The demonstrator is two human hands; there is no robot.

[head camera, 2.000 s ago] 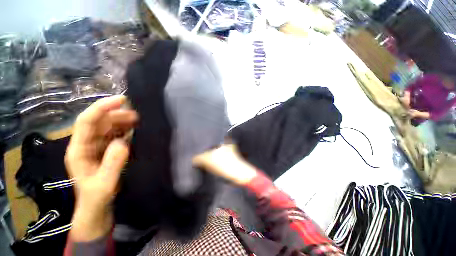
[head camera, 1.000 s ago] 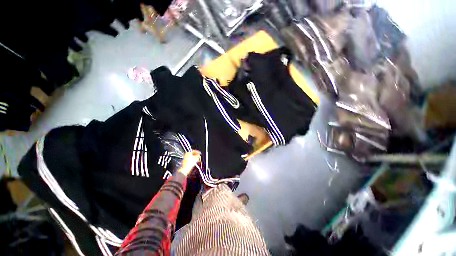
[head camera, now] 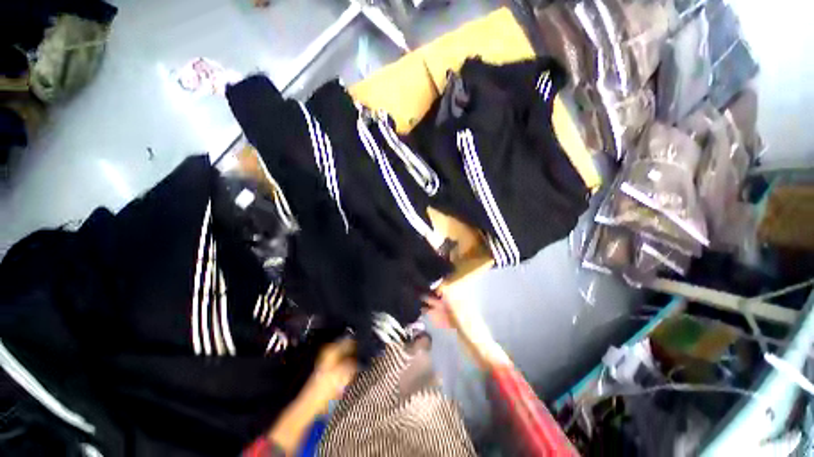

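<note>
A black garment with white side stripes [head camera: 326, 241] lies stretched from the upper left down toward me, with its near end between my hands. My right hand [head camera: 439, 312] has its fingers closed on the right edge of that end. My left hand [head camera: 335, 360] is blurred at the left side of the same end; its grip is unclear. Short white stripes [head camera: 389, 328] show at the near end. A second black striped garment [head camera: 513, 161] lies to the right on tan-yellow cardboard [head camera: 486, 40].
A large black striped pile [head camera: 116, 286] fills the left. Clear-bagged brown garments [head camera: 656, 192] are stacked at the upper right. A pale blue-green frame [head camera: 759, 402] with a white bar stands at the lower right. Grey floor [head camera: 527, 312] shows between.
My right hand has come into view at the garment's near end. My left hand has moved down toward me. The garment's upper part now lies further to the upper left, spread out more.
</note>
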